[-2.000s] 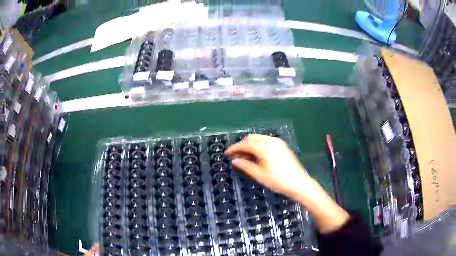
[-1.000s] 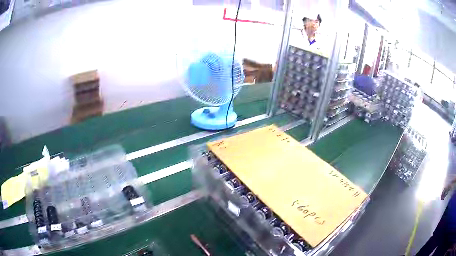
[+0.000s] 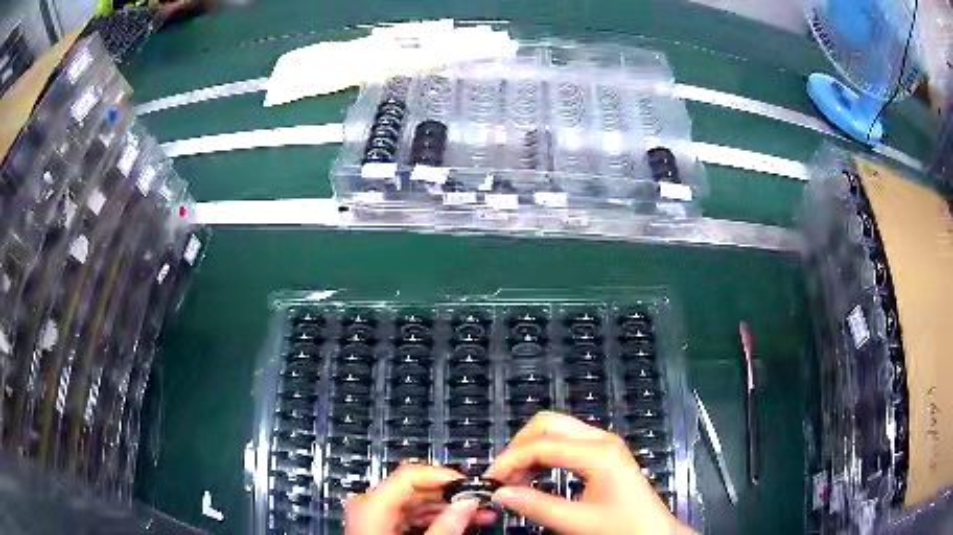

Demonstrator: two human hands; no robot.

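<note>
A clear blister tray lies in front of me, its rows of pockets filled with black parts. My left hand and my right hand meet over the tray's lower middle. Both hold one small round black part with a silvery rim between their fingertips. The lower parts of both hands are cut off by the bottom edge. The hands cover some of the pockets below them.
Slim silver tweezers and a red-and-dark brush lie right of the tray. A sorting tray with few parts and pale sheets are behind. Tray stacks stand left and right, with a blue fan at back right.
The view swung right to the fan and cardboard-topped stack, then back down to the tray. My hands are now together on a part; one second ago neither was in view. The tweezers now show.
</note>
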